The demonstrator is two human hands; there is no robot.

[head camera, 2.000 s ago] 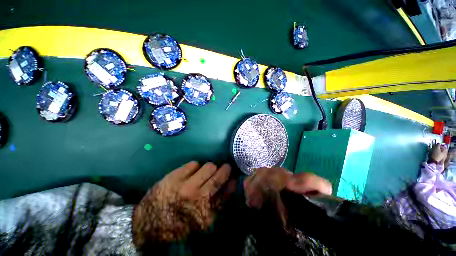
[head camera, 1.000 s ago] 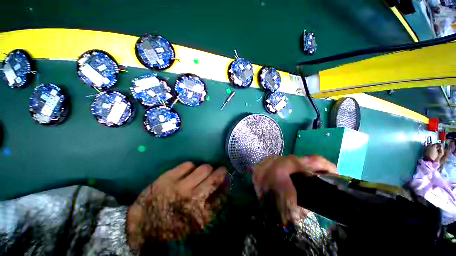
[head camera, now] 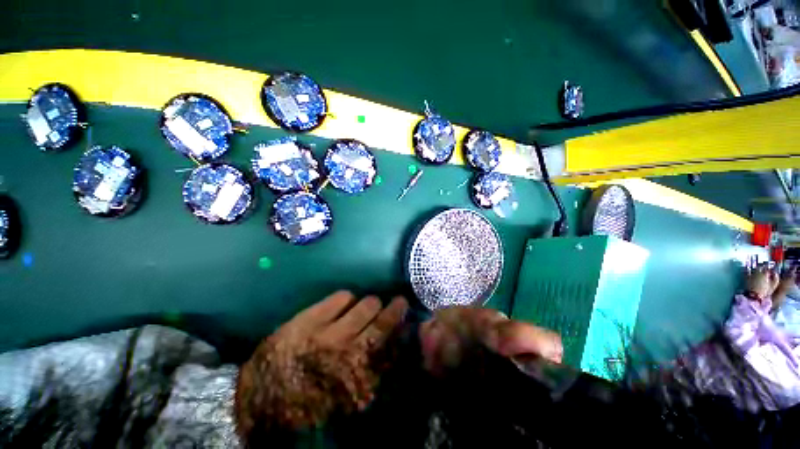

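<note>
My left hand (head camera: 320,373) is at the bottom centre with its fingers bent. What lies under its fingertips is dark and hidden. My right hand (head camera: 482,338) is beside it, in front of the screw dish (head camera: 456,259), with its fingers curled around a dark object, likely the electric screwdriver, which blends into the black area at the bottom. The dish is round with a silver speckled face. Several round circuit board modules (head camera: 217,193) with blue boards and white patches lie beyond my hands. A thin metal pin (head camera: 410,184) lies between the module groups.
A green box (head camera: 561,294) stands right of the dish, with a second dish (head camera: 611,213) behind it. A yellow post (head camera: 684,140) with a black cable crosses at right. A yellow strip (head camera: 377,123) borders the far green area, which holds one module. Another person's sleeve (head camera: 754,329) is far right.
The far single module has moved right. My right hand and the dark tool have swung from pointing right to lower down, close to my left hand. The view has shifted slightly.
</note>
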